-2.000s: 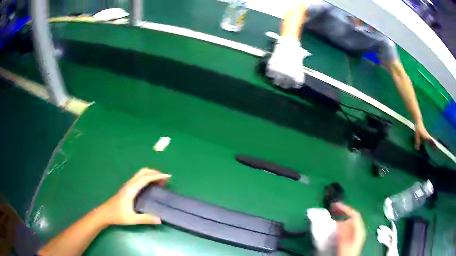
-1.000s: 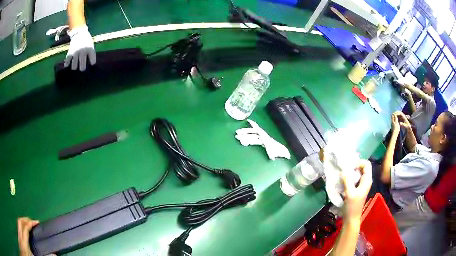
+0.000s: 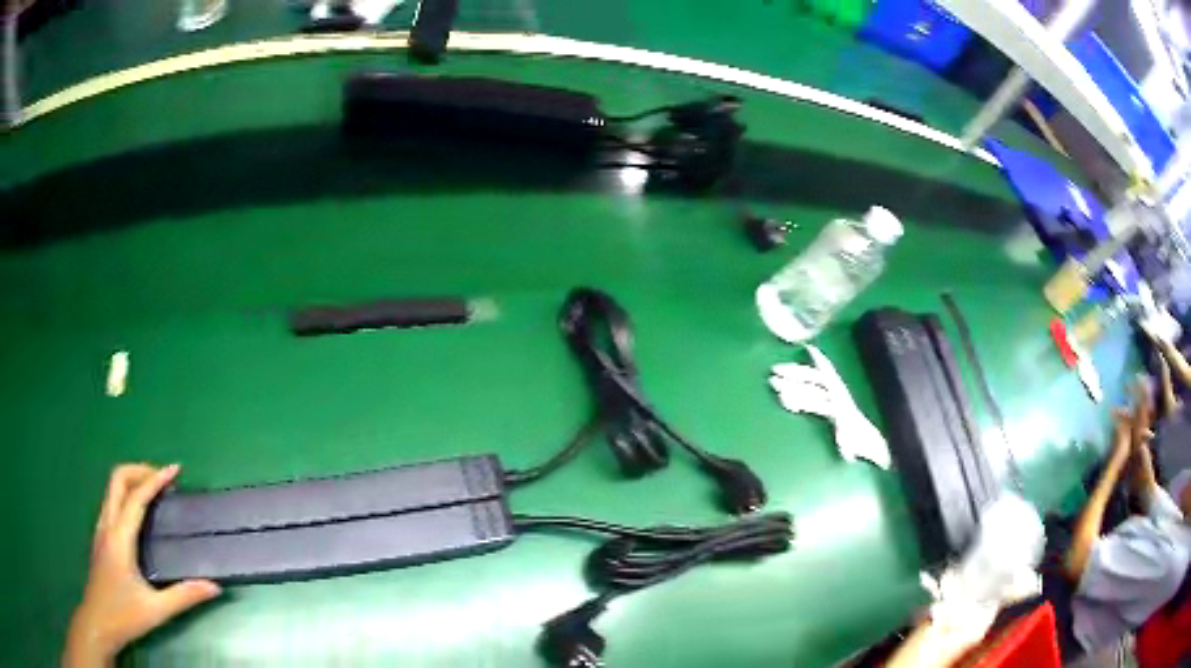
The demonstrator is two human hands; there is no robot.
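Note:
Two black power strips [image 3: 327,522] lie side by side, plain backs up, on the green surface. My left hand [image 3: 128,568] grips their left end, with fingers above and thumb below. Their bundled black cords [image 3: 692,546] leave the right end, with chunky plugs. My right hand [image 3: 951,624] is blurred at the lower right, holding a crumpled white cloth [image 3: 995,551] over the near end of another pair of black strips [image 3: 930,431]. The cloth and blur hide its fingers.
A clear bottle [image 3: 829,277] lies beside a white glove [image 3: 833,407]. A flat dark bar [image 3: 379,316] and a small white piece [image 3: 118,373] lie beyond my strips. Another strip [image 3: 470,107] lies on the dark conveyor belt. A red bin [image 3: 1025,642] and people are at right.
The view has swung right, then partly back left. My right hand has moved from the strips' cord end to the right-hand pair with the cloth. The gloved hand at the belt has left view.

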